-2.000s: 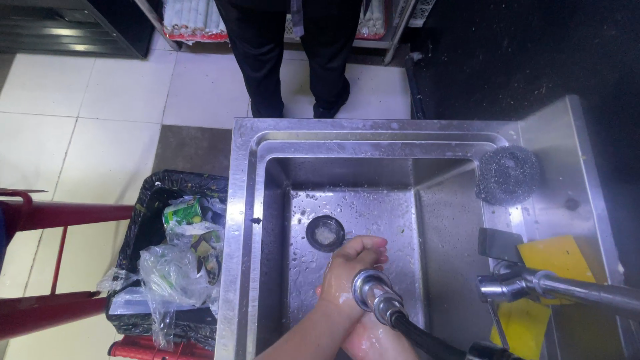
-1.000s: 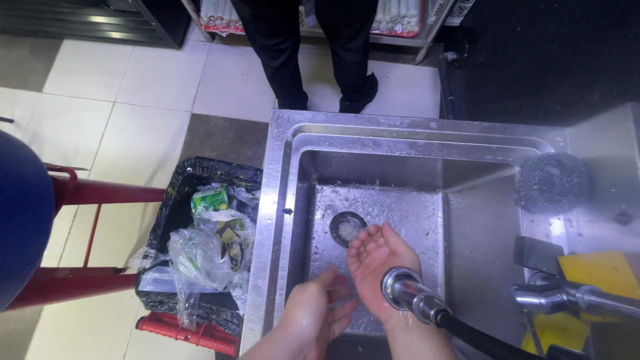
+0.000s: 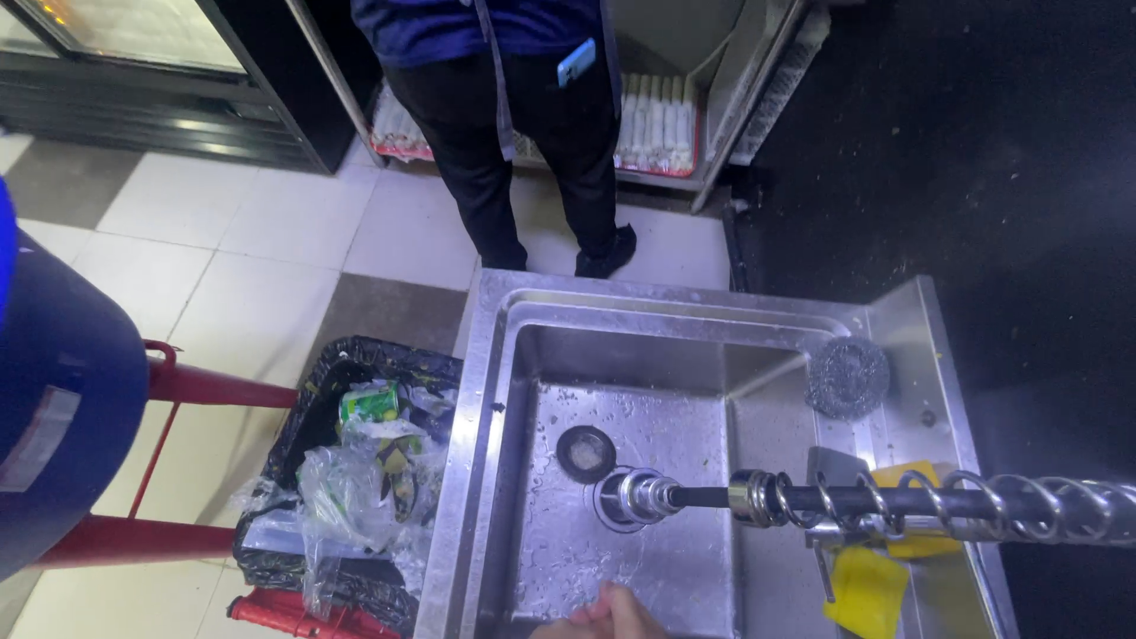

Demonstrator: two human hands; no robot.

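At the bottom edge of the head view, part of my hands (image 3: 608, 614) shows over the near end of the stainless steel sink (image 3: 639, 550). Fingers are bunched close together there, and the rest is cut off by the frame. Which hand is which cannot be told, nor whether they hold anything. Beyond them hangs the spray head (image 3: 635, 497) of a spring-coil faucet (image 3: 932, 510), touched by neither hand. The round drain strainer (image 3: 586, 453) lies on the wet sink floor. A steel wool scourer (image 3: 848, 378) and yellow cloths (image 3: 865, 590) rest on the right ledge.
Left of the sink stands a black-lined bin (image 3: 342, 355) with plastic wrappers and a green can (image 3: 369, 403). Farther left is a blue barrel (image 3: 71, 390) by a red metal frame (image 3: 213, 390). A person (image 3: 550, 115) stands beyond the sink, before a rack.
My hands have moved from the middle of the sink to its near end, mostly out of frame. The spray head hangs apart from them. The view has tilted up.
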